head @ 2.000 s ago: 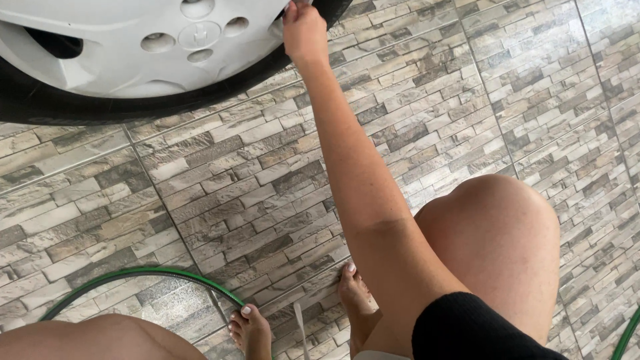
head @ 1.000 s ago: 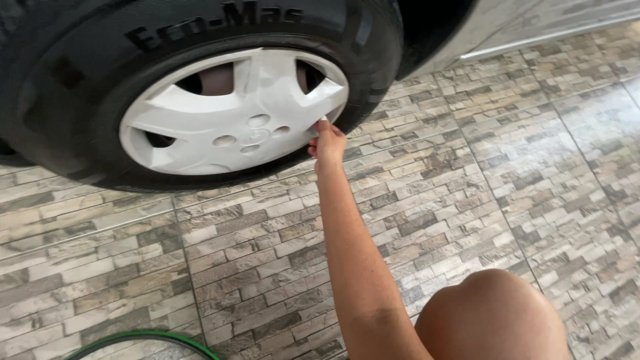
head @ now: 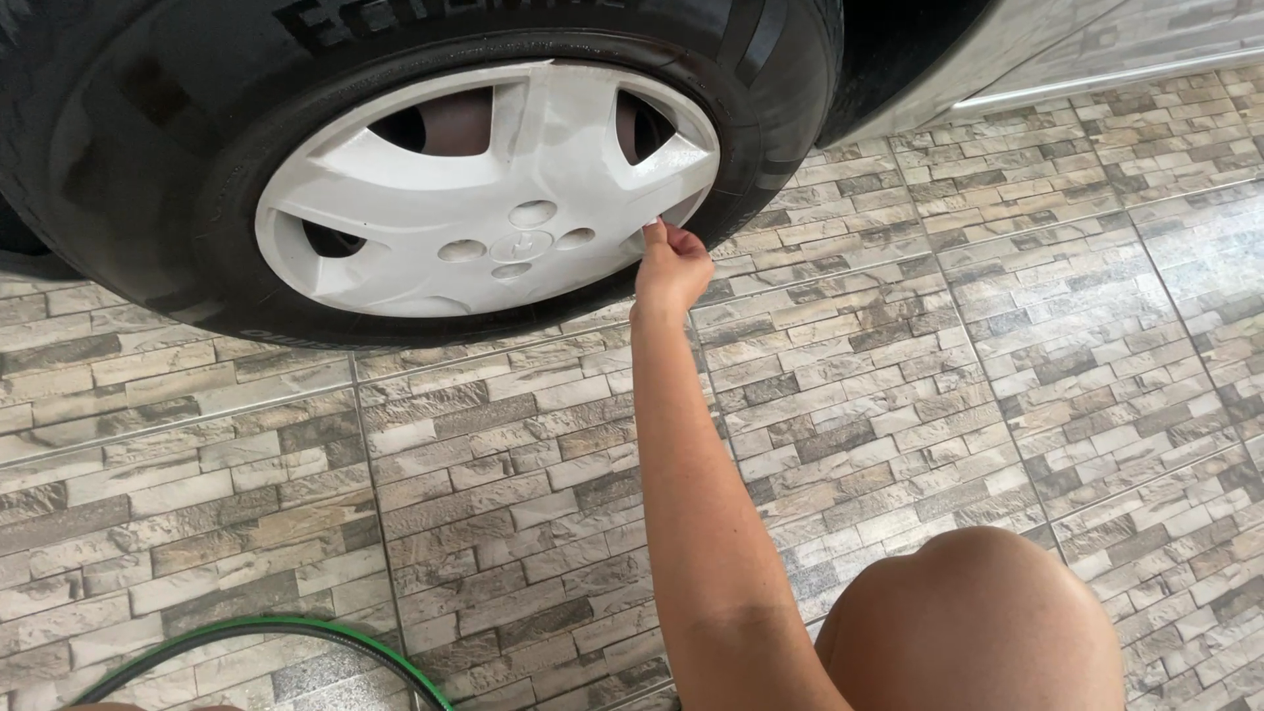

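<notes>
A white plastic wheel cover (head: 513, 188) fills the middle of a black rubber tire (head: 178, 188) with raised lettering, at the upper left. My right hand (head: 673, 267) reaches up to the cover's lower right edge, its fingers bent together at the rim of an opening. Whether something small is pinched between the fingertips cannot be made out. Around the hubcap's centre emblem are several round recesses, and darker parts show through its larger openings. My left hand is out of the frame.
Stone-patterned floor tiles (head: 513, 494) lie beneath the wheel. A green and black hose (head: 267, 624) curves across the lower left. My bent knee (head: 973, 622) is at the lower right. The car's light lower body (head: 1076, 49) runs along the top right.
The view has shifted, bringing more of the tire and car body into sight than two seconds ago. My right hand stays at the right part of the wheel cover.
</notes>
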